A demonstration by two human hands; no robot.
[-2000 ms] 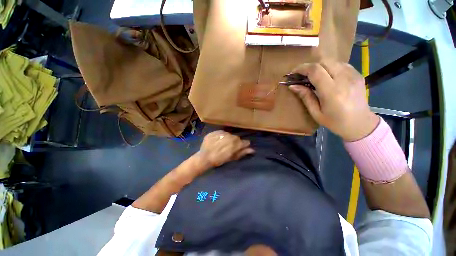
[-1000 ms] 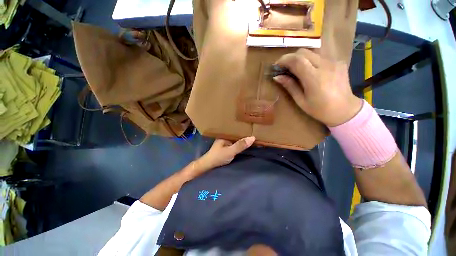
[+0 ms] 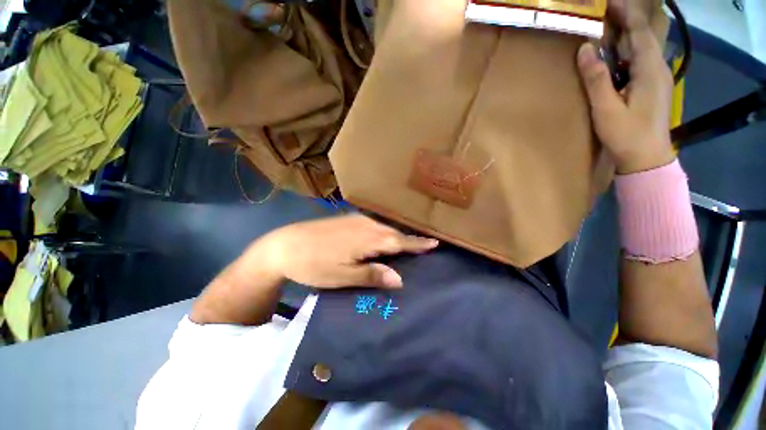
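A tan-brown bag body [image 3: 521, 134] hangs from under the clamp frame [image 3: 537, 17] towards my apron. A red-brown leather patch [image 3: 445, 177] lies on its lower part across the centre seam, with loose light thread over its right end. My left hand [image 3: 344, 252] is by the bag's bottom edge, thumb and index finger apart, the index fingertip near the edge; it holds nothing visible. My right hand [image 3: 630, 97] is at the bag's upper right side beside the frame, fingers spread and partly hidden; a dark tool [image 3: 621, 74] shows partly at its palm.
Crumpled brown bags [image 3: 277, 92] with thin cords hang at the left of the bag body. An olive-yellow pile of cut pieces [image 3: 71, 109] is at the far left. A grey surface [image 3: 92, 369] is at lower left. A dark frame bar stands at right.
My right hand has moved from above the patch to the bag's right side. My left hand has let go of the bottom edge. The view has shifted and the bag now looks tilted.
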